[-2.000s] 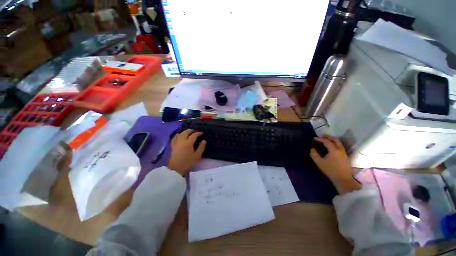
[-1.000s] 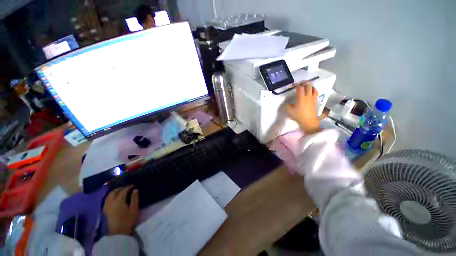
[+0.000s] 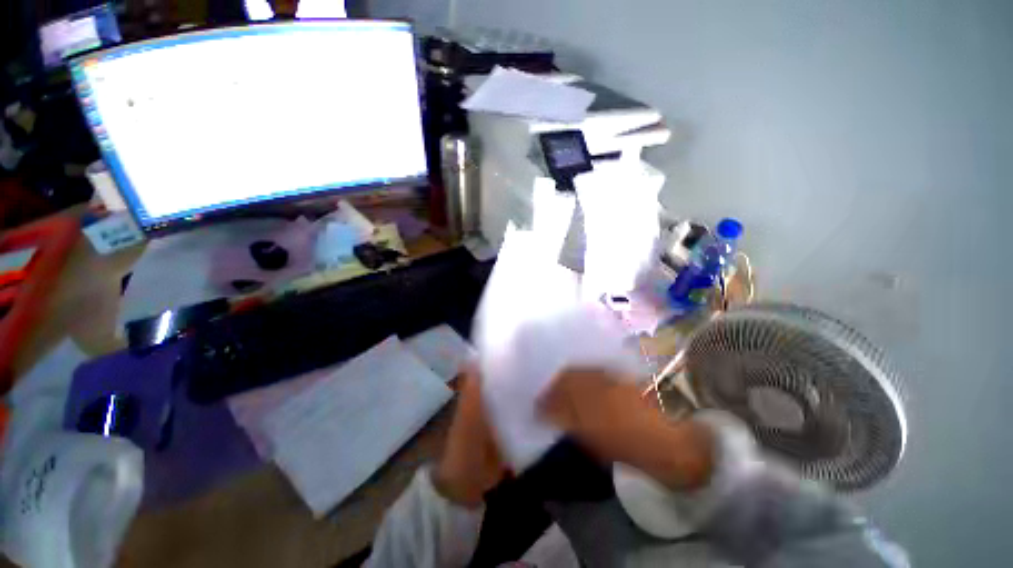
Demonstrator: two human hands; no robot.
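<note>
White paper (image 3: 533, 333) is held in front of the printer, bright and blurred, so the number of sheets cannot be told. My right hand (image 3: 605, 411) grips its lower right part. My left hand (image 3: 472, 427) is at its lower left edge, with the fingers partly hidden by the paper. The white printer (image 3: 505, 155) stands behind, with its small dark control panel (image 3: 565, 155) tilted on the front. More bright white shows below the panel, at the printer's front.
The keyboard (image 3: 322, 327) lies below the bright monitor (image 3: 267, 122). Handwritten notes (image 3: 350, 427) lie near the desk edge. A steel flask (image 3: 459, 183) stands left of the printer. A blue-capped bottle (image 3: 711, 266) and a fan (image 3: 794, 399) are at the right.
My right hand has left the printer front and now holds white paper nearer to me. My left hand has left the keyboard area and moved right to the paper. The view has shifted.
</note>
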